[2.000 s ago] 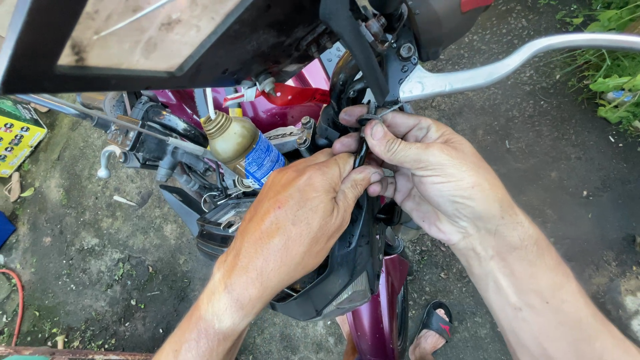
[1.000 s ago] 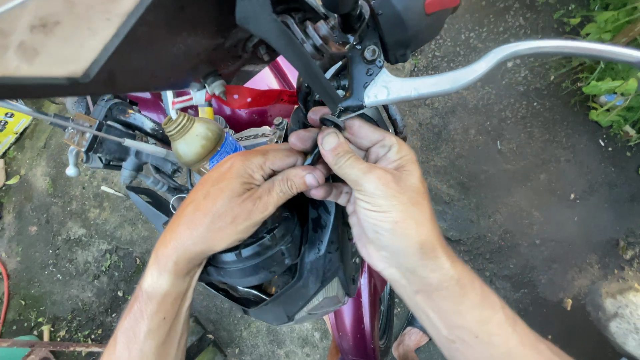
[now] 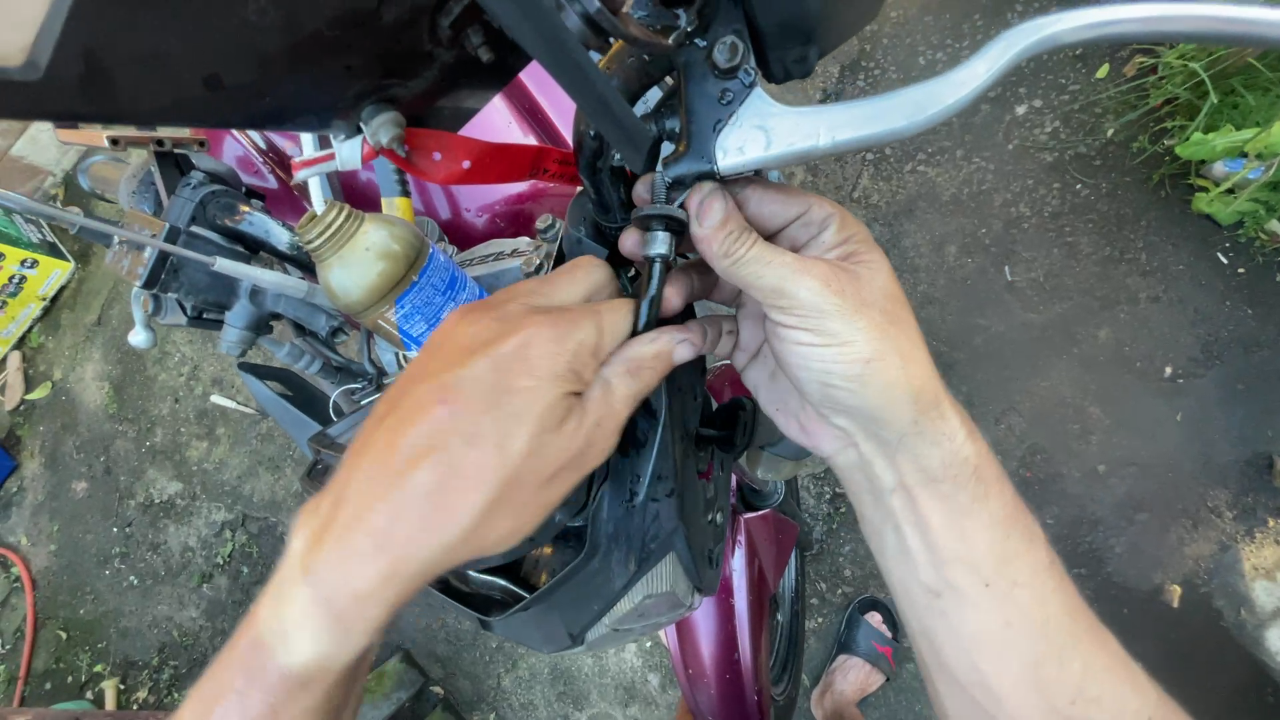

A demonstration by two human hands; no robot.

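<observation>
A black control cable [image 3: 651, 292] with a threaded adjuster and a knurled ring [image 3: 659, 219] runs down from the black lever bracket [image 3: 712, 100] of a motorcycle. My left hand [image 3: 500, 400] pinches the cable between thumb and forefinger below the adjuster's metal collar. My right hand [image 3: 800, 290] is at the knurled ring, its thumb and forefinger beside it and other fingertips behind the cable. From the bracket a silver lever [image 3: 900, 105] extends to the right. An open plastic bottle [image 3: 365, 262] with a blue label stands left of my hands, its lower part hidden.
Around the hands are the motorcycle's purple bodywork [image 3: 735, 600], a red tag [image 3: 480, 158] and the headlamp unit [image 3: 645, 600]. A foot in a black sandal [image 3: 865, 645] is on the ground. A yellow and green box [image 3: 30, 265] lies at left, above a red hose [image 3: 25, 620]. Plants [image 3: 1215, 140] grow at right.
The threaded adjuster and knurled ring now show plainly between my fingers; earlier my fingers covered them more. Both hands remain at the cable under the lever bracket. The view has shifted.
</observation>
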